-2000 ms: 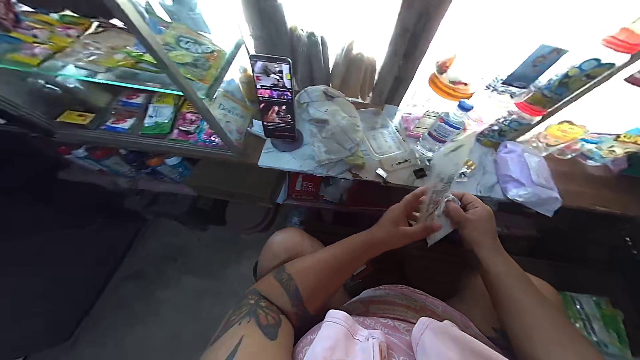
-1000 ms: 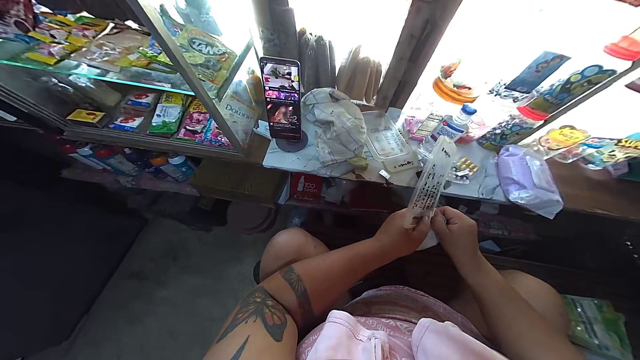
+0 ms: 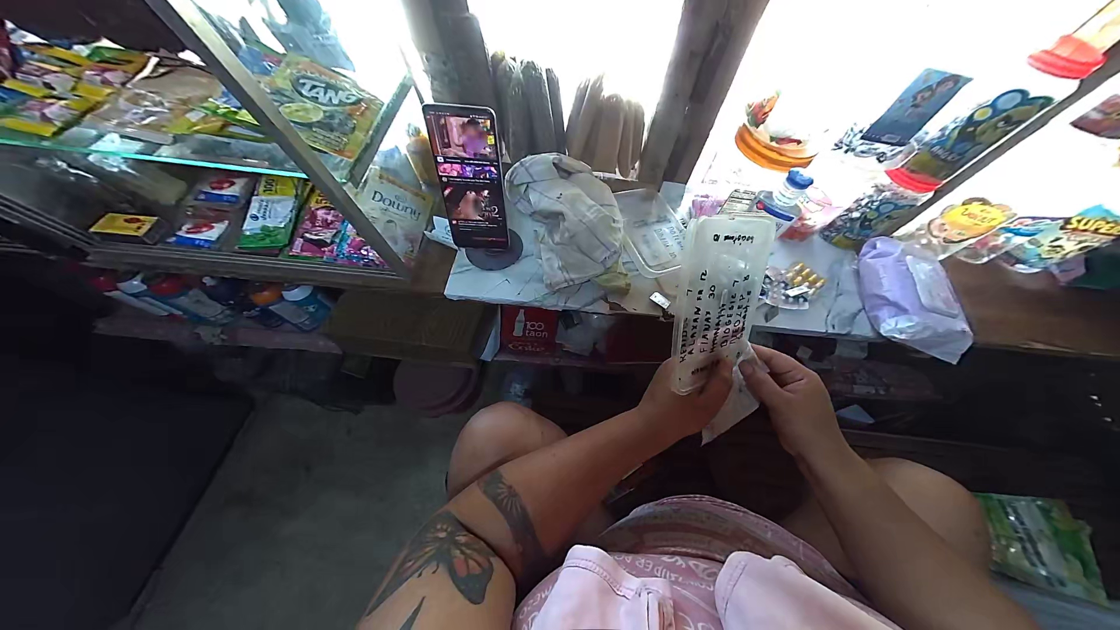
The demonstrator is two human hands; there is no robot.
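My left hand (image 3: 687, 398) is closed around the lower end of a translucent plastic lid (image 3: 722, 293) with handwriting on it, held upright over my lap. Beneath and beside the lid hangs a thin white sheet or packet (image 3: 731, 411); its kind is unclear. My right hand (image 3: 787, 394) pinches this white piece at the lid's lower right edge. Just behind the lid, on the counter, lie blister packs of capsules (image 3: 794, 284). A clear plastic container (image 3: 649, 234) sits to the lid's left, next to a crumpled checked cloth (image 3: 567, 219).
A phone (image 3: 467, 175) stands on a round holder at the counter's back left. A capped bottle (image 3: 783, 199), a purple wipes pack (image 3: 914, 293) and candy jars (image 3: 954, 144) stand at the right. The glass display case's metal frame (image 3: 280, 131) rises at the left.
The lid has turned from nearly edge-on to show its written face. Both hands stay low in front of the counter, still holding their items.
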